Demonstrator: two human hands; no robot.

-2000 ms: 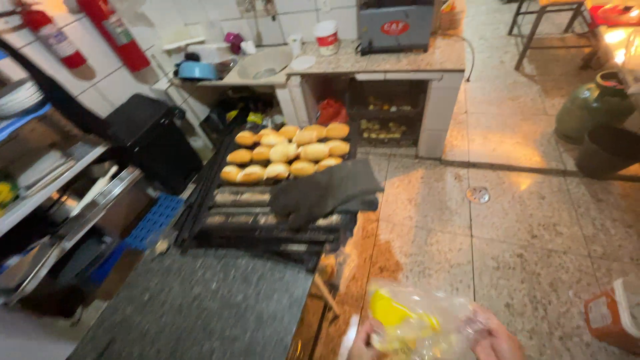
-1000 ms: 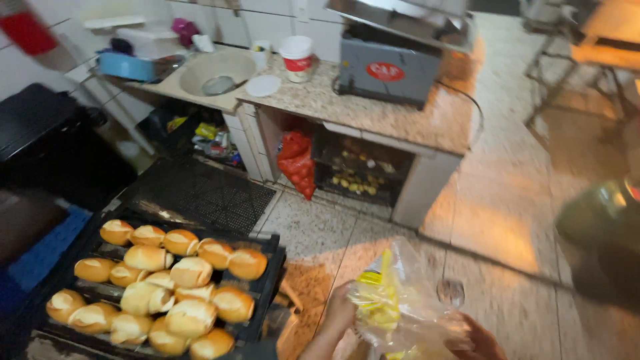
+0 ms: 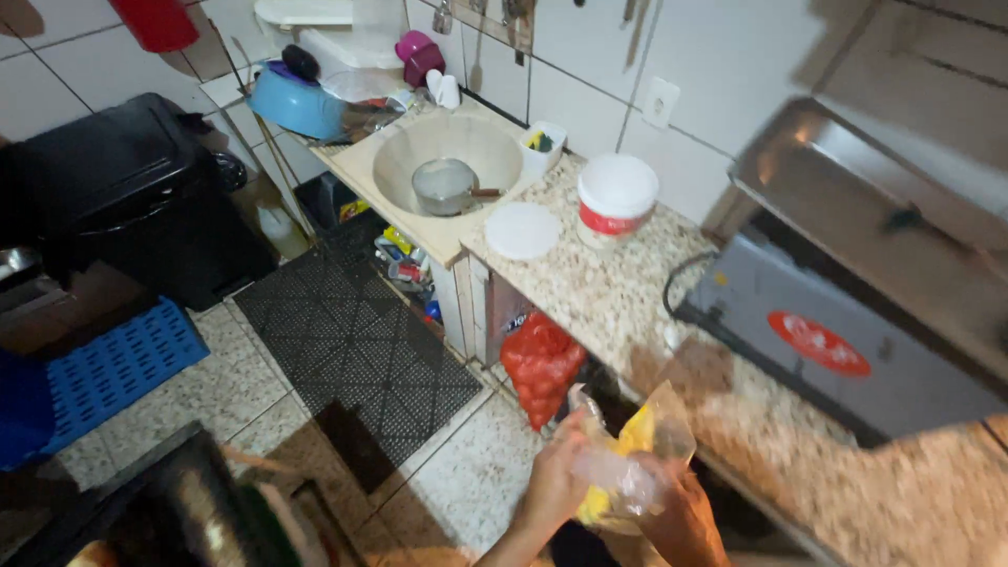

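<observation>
A clear plastic bag with yellow on it (image 3: 618, 468) is held between my two hands, low in the view and just off the counter's front edge. My left hand (image 3: 561, 468) grips its left side, and my right hand (image 3: 679, 504) grips its right side. What the bag contains cannot be made out. Beyond my hands, on the granite counter (image 3: 583, 283), a white tub with a red band (image 3: 618, 197) stands beside a round white lid (image 3: 523, 231). A red mesh sack (image 3: 539, 366) hangs below the counter, just behind my left hand.
A sink (image 3: 394, 161) holds a saucepan (image 3: 445, 187). On the right, a grey machine (image 3: 850, 331) carries a metal tray (image 3: 882, 181). A black mat (image 3: 354, 346) covers part of the floor, near a black bin (image 3: 142, 197) and a blue crate (image 3: 126, 370). A dark rack (image 3: 181, 504) stands at lower left.
The view has moved in toward the sink and counter. The bag stays in both hands. The bread rolls seen on the rack earlier are now almost wholly out of view.
</observation>
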